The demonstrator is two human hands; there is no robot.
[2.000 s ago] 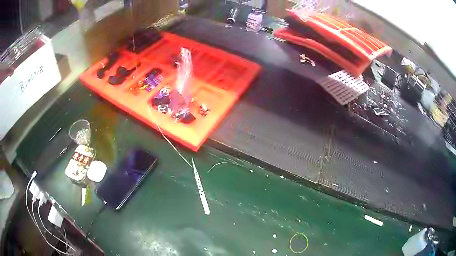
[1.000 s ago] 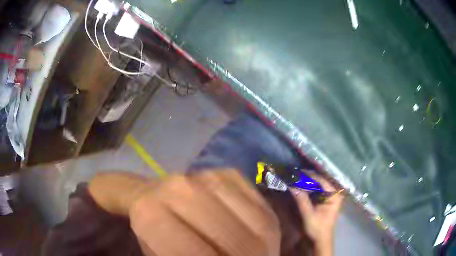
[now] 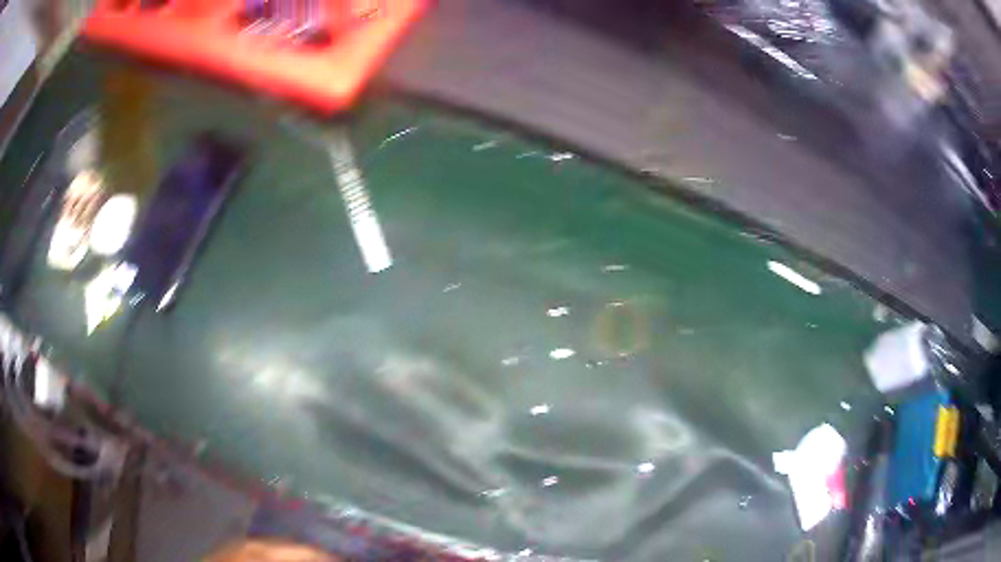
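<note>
A blurred sliver of skin, likely my left hand, is cut off by the bottom edge; its fingers and anything in it are hidden. My right hand is out of the picture. The snack packet is not visible. The dark smartphone lies on the green bench top at the left. Beside it are a small white rounded block and a cream tin or box. A thin silver-white strip, possibly tweezers, lies near the orange-red tray.
The orange-red tray sits at the top left beside the dark conveyor belt. At the right are a white bottle, a blue box with a yellow piece and a crumpled white wrapper. Blurred white cables are at the left edge.
The view has swung up from my lap to the bench. The hand holding the purple-blue packet has left the picture, and the other hand has dropped to a sliver at the bottom.
</note>
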